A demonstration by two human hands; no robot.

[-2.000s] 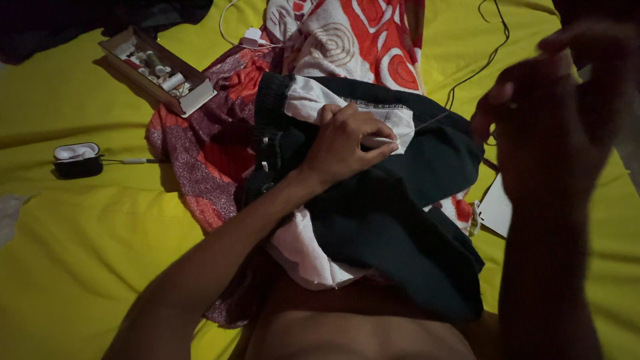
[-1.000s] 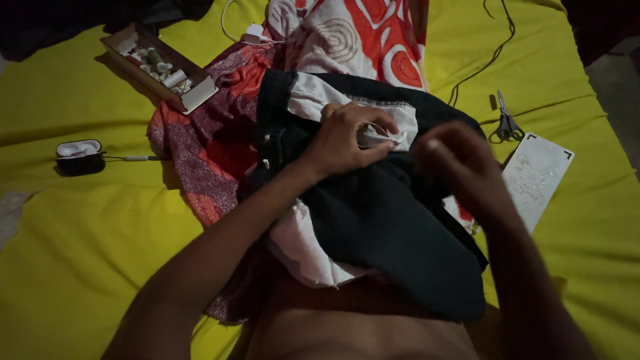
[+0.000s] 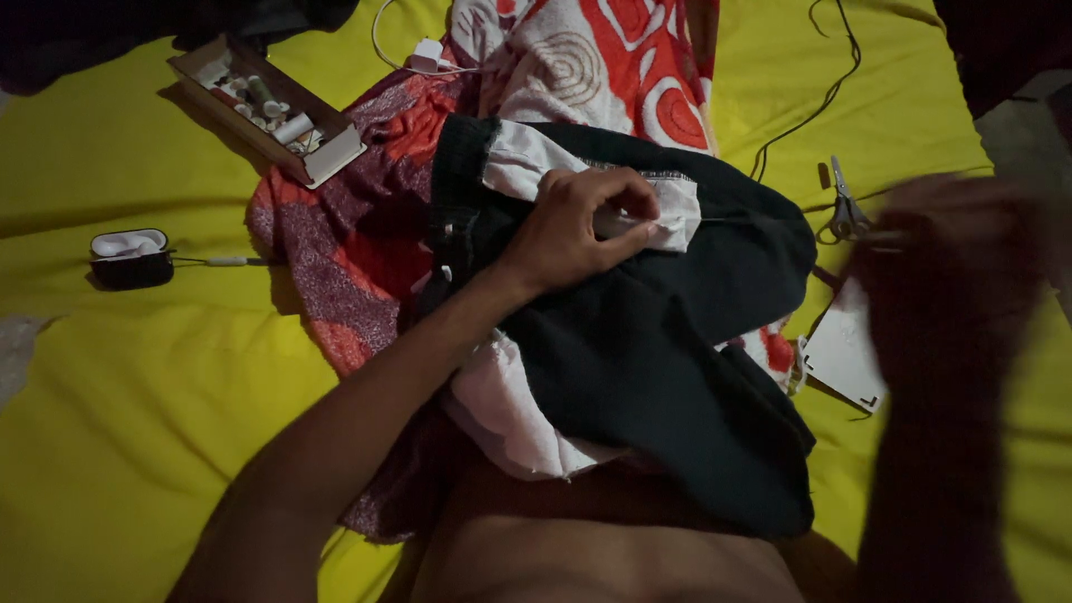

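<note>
A black cloth garment (image 3: 620,335) with an elastic waistband lies over my lap, its white pocket lining (image 3: 528,159) turned outward. My left hand (image 3: 599,218) pinches the edge of that lining between thumb and fingers. Off to the right, my right hand (image 3: 955,243) is raised and strongly blurred. A thin dark thread (image 3: 720,219) runs from the lining toward it. Whether a needle is in the right fingers cannot be made out.
Scissors (image 3: 844,209) and a white card or box (image 3: 846,352) lie right on the yellow sheet (image 3: 167,402). Upper left is an open box (image 3: 260,109) of thread spools. A black earbud case (image 3: 131,258), white charger (image 3: 427,55), dark cable (image 3: 816,109) and patterned blanket (image 3: 335,243) surround the garment.
My right hand has moved from near the lining out to the right, over part of the white card. My left hand stays at the lining.
</note>
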